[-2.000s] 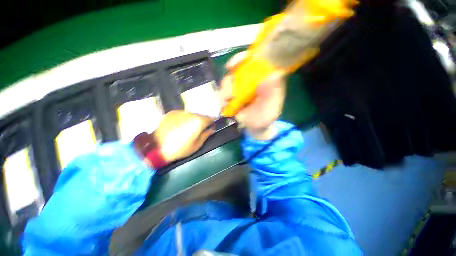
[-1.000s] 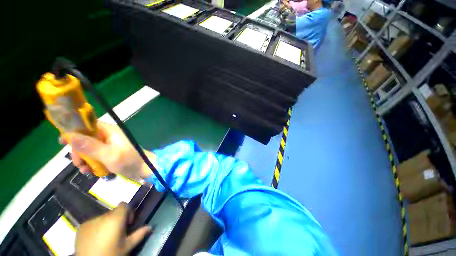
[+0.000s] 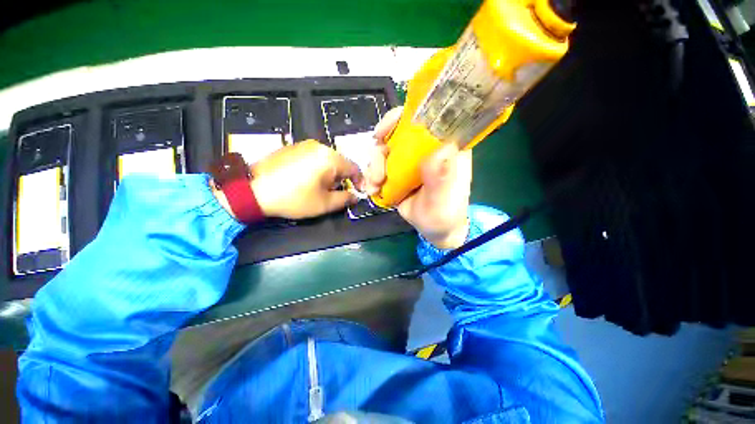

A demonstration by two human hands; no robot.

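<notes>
My right hand (image 3: 435, 195) grips the yellow-orange electric screwdriver (image 3: 464, 95), its tip pointing down at the lower end of the rightmost smartphone assembly (image 3: 352, 141). My left hand (image 3: 302, 182) reaches over the tray, its fingertips bunched near the screwdriver tip. Something tiny and pale shows at those fingertips; I cannot tell what it is. The black phone tray (image 3: 89, 157) holds several smartphone assemblies, each black at the far end with a white area and yellow edge. My left hand and sleeve partly hide the middle ones.
A tall black stack of trays (image 3: 637, 182) stands at the right. A white edge strip (image 3: 190, 65) runs behind the tray, with green surface (image 3: 273, 26) beyond. A black cord (image 3: 488, 236) crosses my right wrist. Blue floor (image 3: 613, 356) with yellow-black tape shows at the lower right.
The view has swung back from the right-hand tray stack and aisle to the phone tray. The screwdriver tip and my left fingertips are now together at the rightmost phone; a second ago they were apart.
</notes>
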